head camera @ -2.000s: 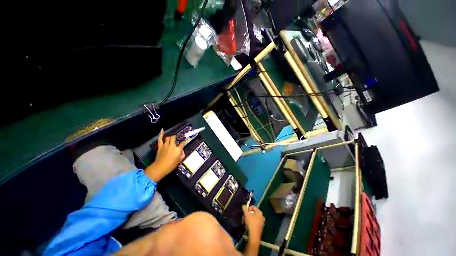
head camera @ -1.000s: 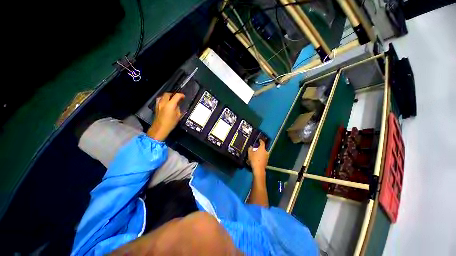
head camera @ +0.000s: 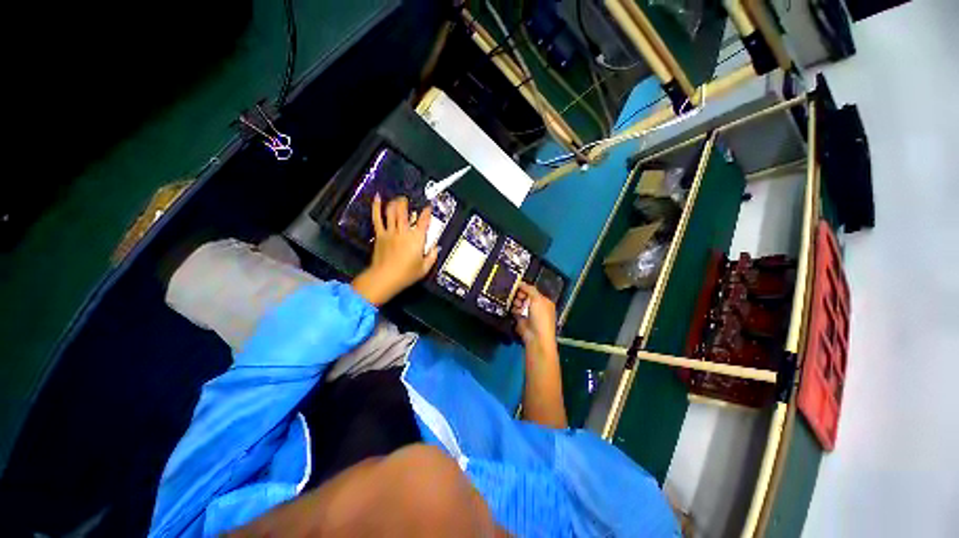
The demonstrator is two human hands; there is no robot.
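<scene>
A long black tray [head camera: 426, 275] lies across the lap with flat dark units in its pockets. Two units show pale rectangles, such as the middle one [head camera: 465, 261]; another has a dark rectangle with a yellowish border [head camera: 501, 284]. The unit at the far left end [head camera: 381, 173] is glossy. My left hand [head camera: 400, 247] is over the left part of the tray, holding scissors [head camera: 450, 181] whose pale blades point up and right; their handles are hidden. My right hand [head camera: 536, 313] is at the tray's right part, pinching a small white strip [head camera: 525, 307].
A long white box-like bar [head camera: 475, 147] lies beyond the tray. A cream-pipe rack [head camera: 689, 363] on the right holds cardboard pieces [head camera: 633, 255], plastic bags and reddish-brown fixtures [head camera: 741, 321]. A red tray [head camera: 825, 342] stands at its outer side. A binder clip [head camera: 268, 135] sits on the green bench edge.
The view has turned downward since the first frame. My left hand has moved right along the tray with the scissors, uncovering the glossy left unit. My right hand has shifted slightly left, beside the dark-rectangle unit.
</scene>
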